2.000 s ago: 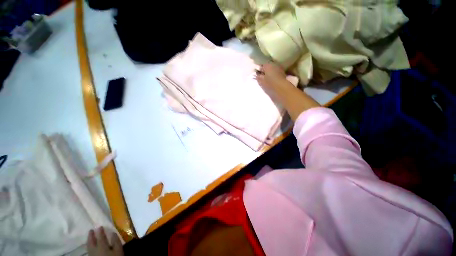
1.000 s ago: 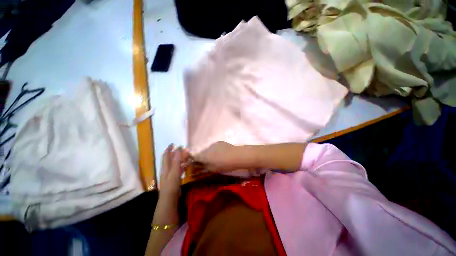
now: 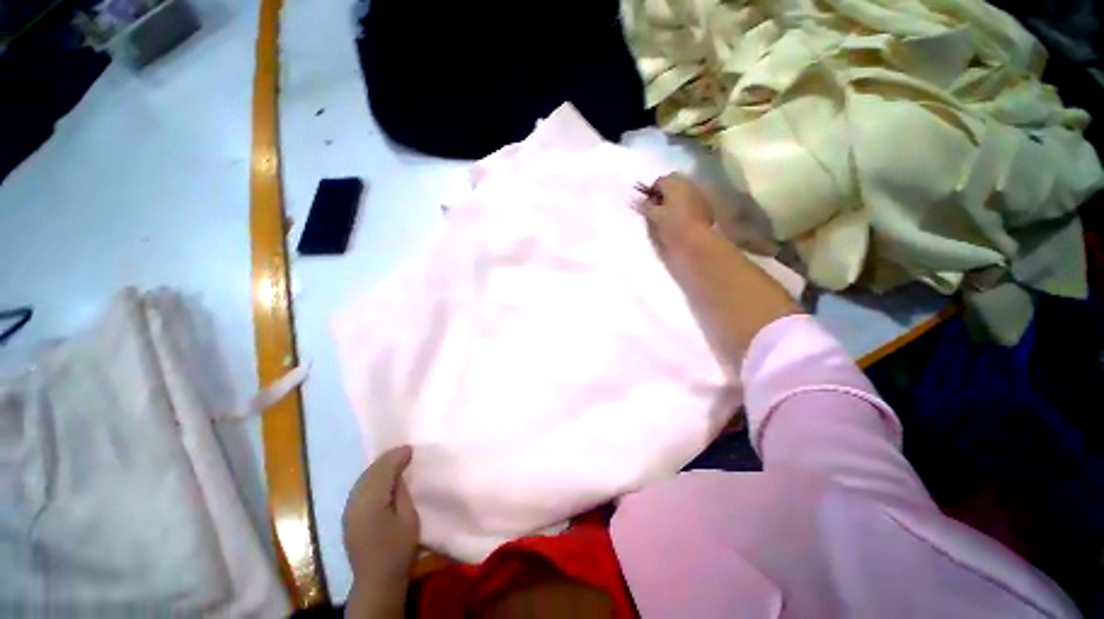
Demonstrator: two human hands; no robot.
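Observation:
A pale pink garment (image 3: pixel 545 351) lies spread over the table in front of me, its near edge hanging close to my lap. My left hand (image 3: pixel 383 514) is at its lower left edge, thumb on the cloth, and appears to grip the edge. My right hand (image 3: pixel 673 208) is at its upper right, with small dark thread snips (image 3: pixel 649 192) held in the fingers, points toward the left. Most of the snips is hidden by the hand.
A stack of pink garments (image 3: pixel 115 472) lies at left, with a thin band across the wooden strip (image 3: pixel 274 314). A black phone (image 3: pixel 331 215), black cloth (image 3: pixel 502 73) and a yellow-green cloth heap (image 3: pixel 884 157) lie beyond. A small box (image 3: pixel 157 36) is top left.
My right hand has moved from beside my left hand near the front edge to the garment's upper right. The garment is now spread wider toward me. My left hand stays at the near left edge.

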